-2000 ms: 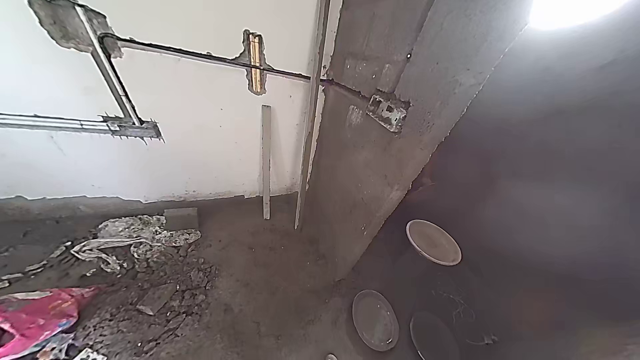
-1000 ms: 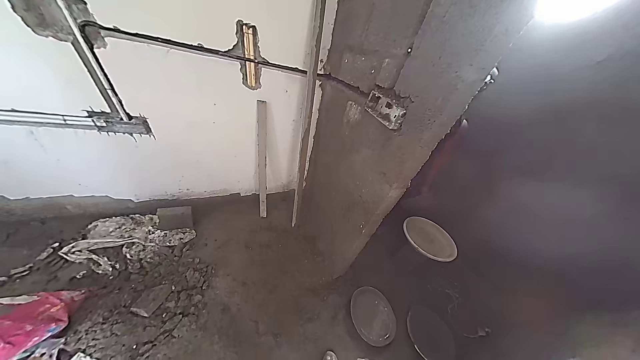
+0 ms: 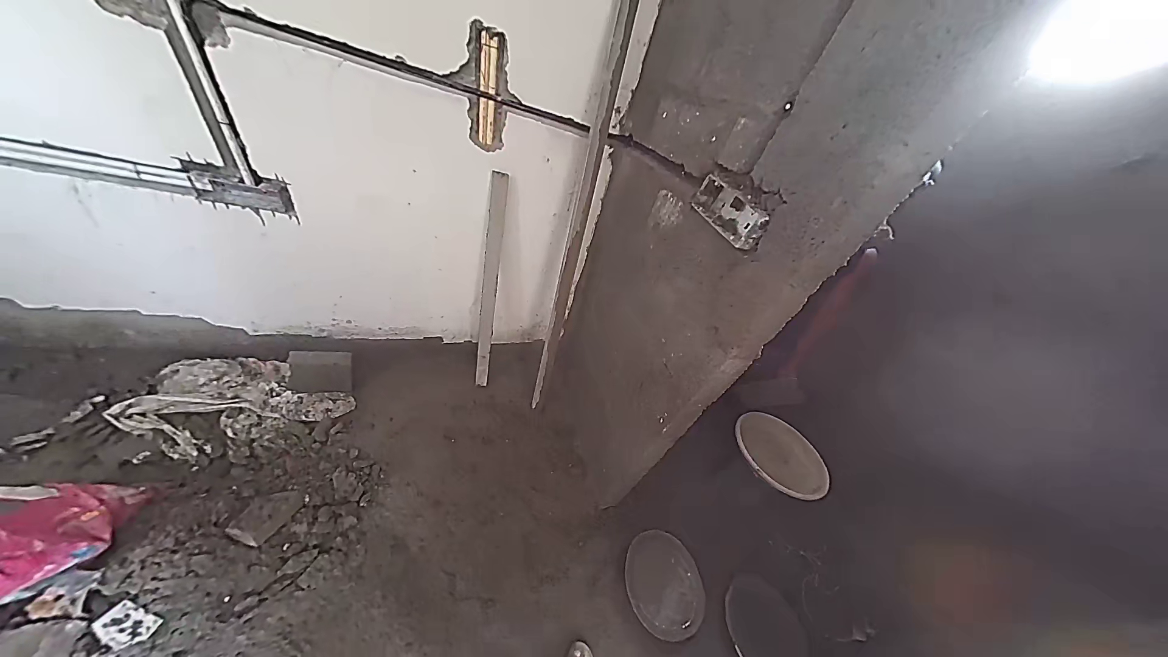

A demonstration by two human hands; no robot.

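Neither my left hand nor my right hand shows in the head view. Three round pans or basins rest on the dark floor at lower right: a pale-rimmed one (image 3: pixel 783 456), a greyish one (image 3: pixel 664 586) and a darker one (image 3: pixel 765 619) cut off by the bottom edge. Two narrow strips lean at the white wall, a short one (image 3: pixel 493 278) and a long one (image 3: pixel 584 219) beside the grey wall corner. A metal electrical box (image 3: pixel 732 212) is set in the grey wall.
Rubble (image 3: pixel 283 538) covers the floor at left, with a block (image 3: pixel 319 371), crumpled sheeting (image 3: pixel 196 401) and a pink plastic sack (image 3: pixel 64 529). Conduit runs in channels cut in the white wall (image 3: pixel 365 201). The grey wall's broken edge (image 3: pixel 762 351) slants across the right side.
The view has shifted slightly, and less of the pink sack shows at the left. A dim reddish shape has come into sight behind the grey wall's edge. Nothing else has plainly moved.
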